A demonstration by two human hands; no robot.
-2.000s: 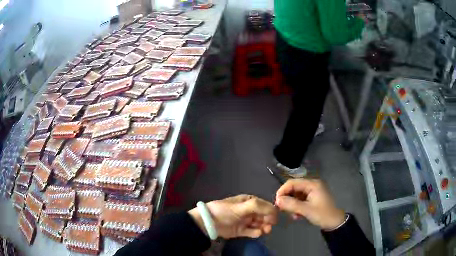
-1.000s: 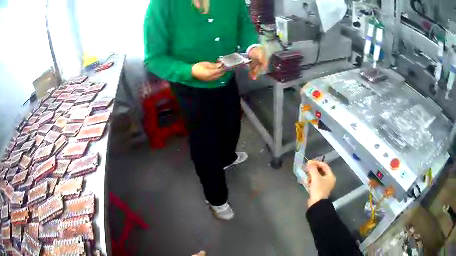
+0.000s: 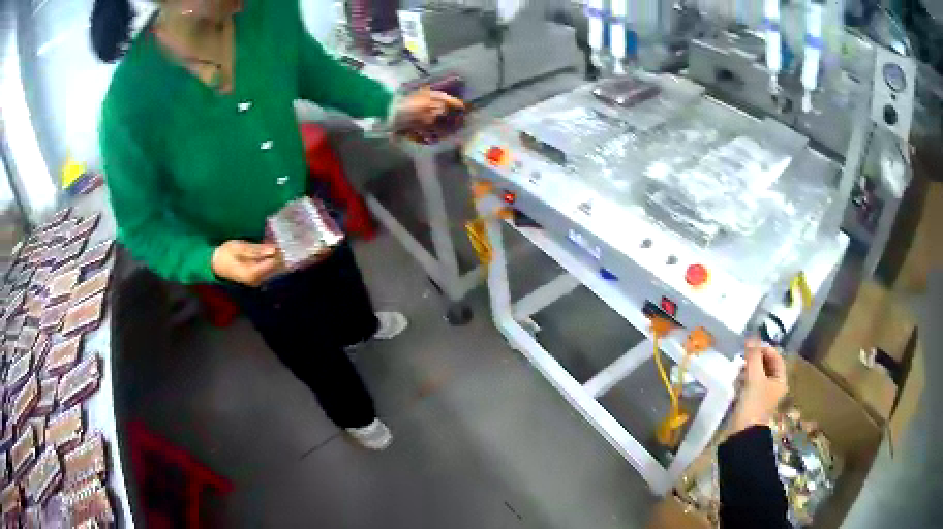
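Note:
My right hand is at the lower right, in front of the machine's near right corner and above an open brown carton. Its thumb and fingertips are close together; whether something small is between them cannot be told. The carton holds a jumble of small shiny and pale bits, partly hidden by my dark sleeve. My left hand is out of the picture.
A white-framed machine with red buttons stands in front of me. A person in green stands left of it, holding a jig board. Many jig boards lie on the table at far left. A red stool is beside the table.
The view has swung right, from the board table to the machine and carton. My right hand has moved away from my left hand, which has left the picture. The person's hands have moved apart.

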